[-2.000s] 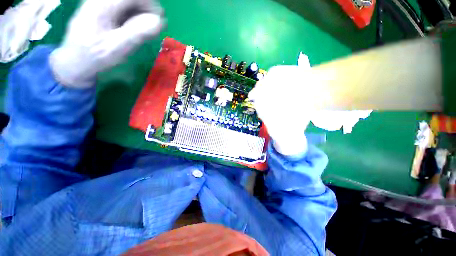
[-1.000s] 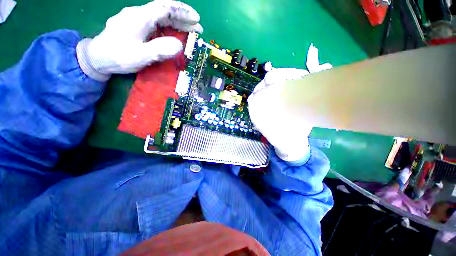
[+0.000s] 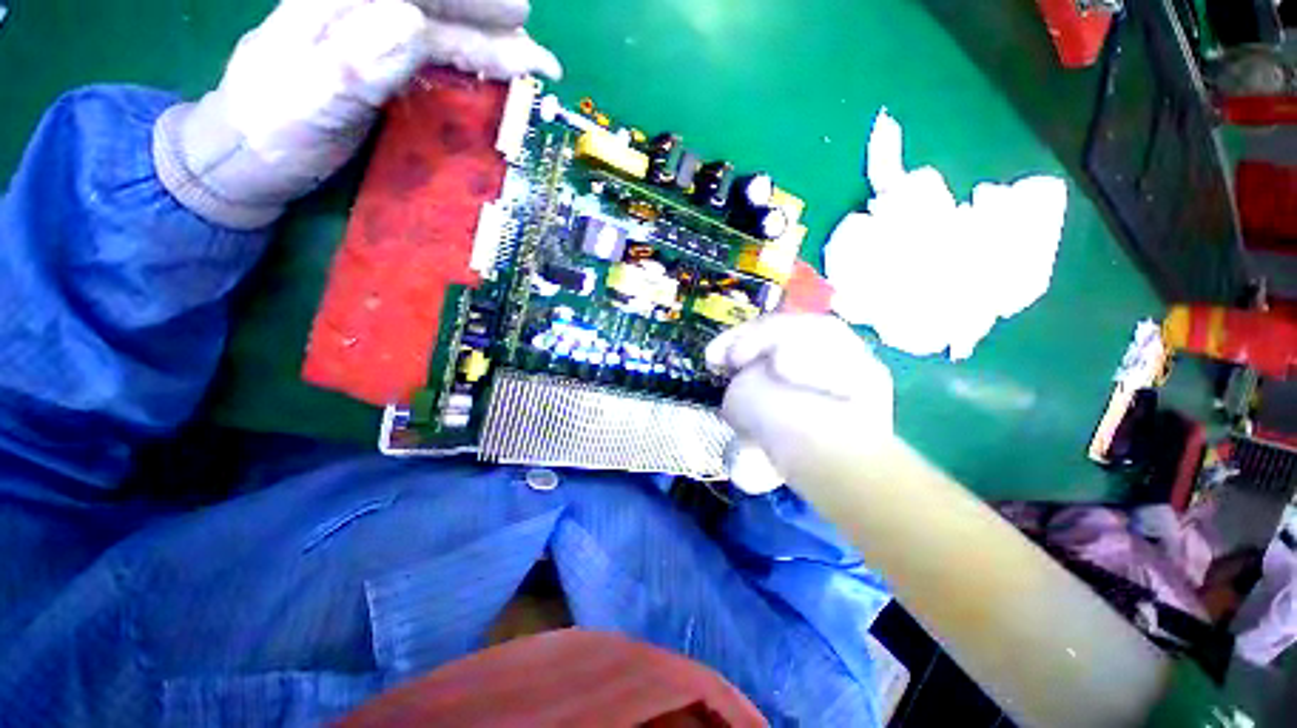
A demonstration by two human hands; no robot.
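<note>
A green circuit board (image 3: 626, 285), crowded with parts, lies in front of me with its silver ribbed heatsink (image 3: 605, 424) along the edge nearest me. A worn red pad (image 3: 413, 228) lies under it and sticks out on the left. My gloved left hand (image 3: 363, 86) is at the pad's far left corner, fingers bent over its edge; it is partly cut off by the top of the picture. My gloved right hand (image 3: 811, 391) holds a cream-yellow dispensing syringe (image 3: 981, 583) over the board's right side. The syringe tip is hidden by the hand.
Crumpled white cloth (image 3: 946, 256) lies on the green bench mat (image 3: 740, 64) to the right of the board. A dark rail (image 3: 1173, 171) runs at the far right. Another worker's pink sleeve (image 3: 1138, 555) and further boards (image 3: 1252, 469) show at the right.
The syringe's rear end has swung down towards the lower right, uncovering the white cloth. My right hand has moved nearer the heatsink. My left hand came down to the pad and then shifted slightly left.
</note>
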